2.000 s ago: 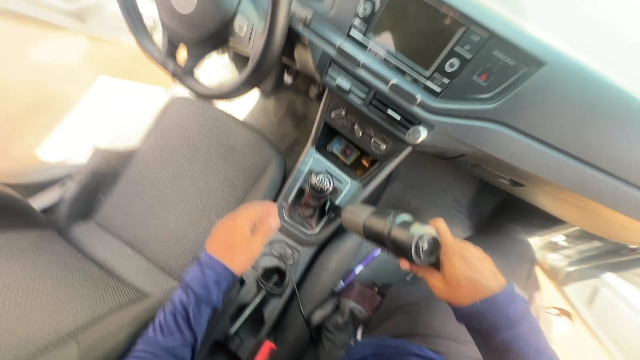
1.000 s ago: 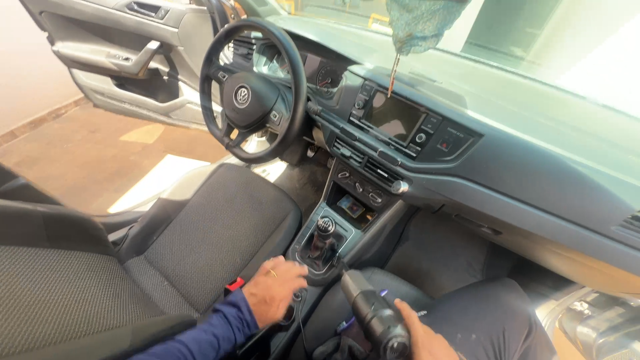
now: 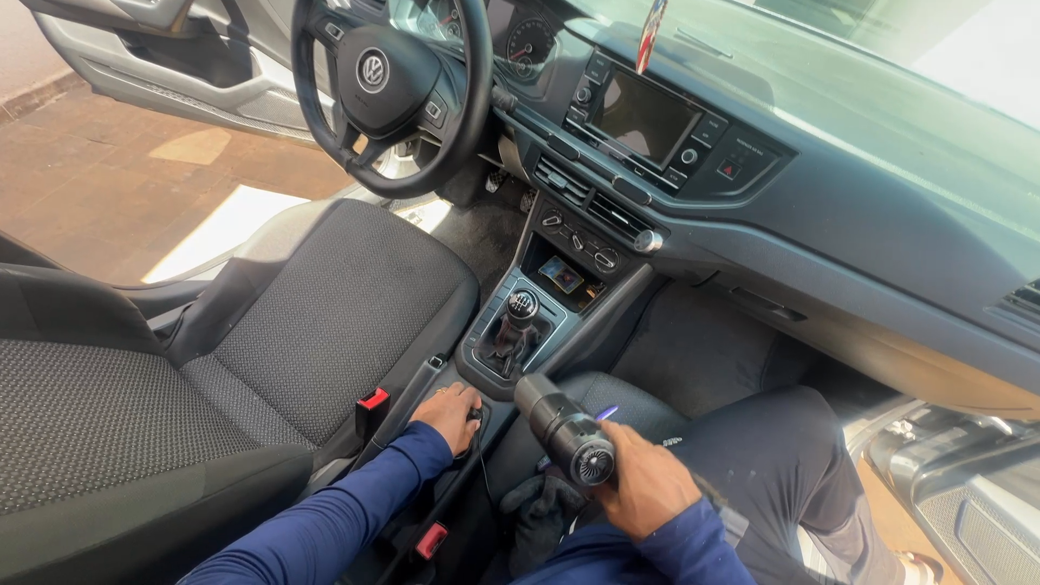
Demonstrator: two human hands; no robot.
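My right hand (image 3: pixel 646 479) grips a black handheld vacuum or blower (image 3: pixel 565 426), its barrel pointing toward the gear lever (image 3: pixel 520 313) and its round vented end toward me. Its handle is mostly hidden by my fingers. My left hand (image 3: pixel 449 417) rests on the center console just behind the gear lever's boot, fingers around a small black object (image 3: pixel 474 415) from which a thin cable (image 3: pixel 487 479) runs back; what this object is cannot be told. A dark grey cloth or glove (image 3: pixel 543 504) lies beneath the device, beside a purple item (image 3: pixel 607 413).
The driver's seat (image 3: pixel 333 317) is on the left, behind the steering wheel (image 3: pixel 390 89). A red seat belt buckle (image 3: pixel 374 400) stands between seat and console. The dashboard (image 3: pixel 812 236) spans the front, with an open cubby (image 3: pixel 562 275) holding a card-like item. An ornament (image 3: pixel 651 36) hangs before the screen.
My left hand has come down onto the console behind the gear lever and closed on the small object there. My right hand keeps hold of the black device.
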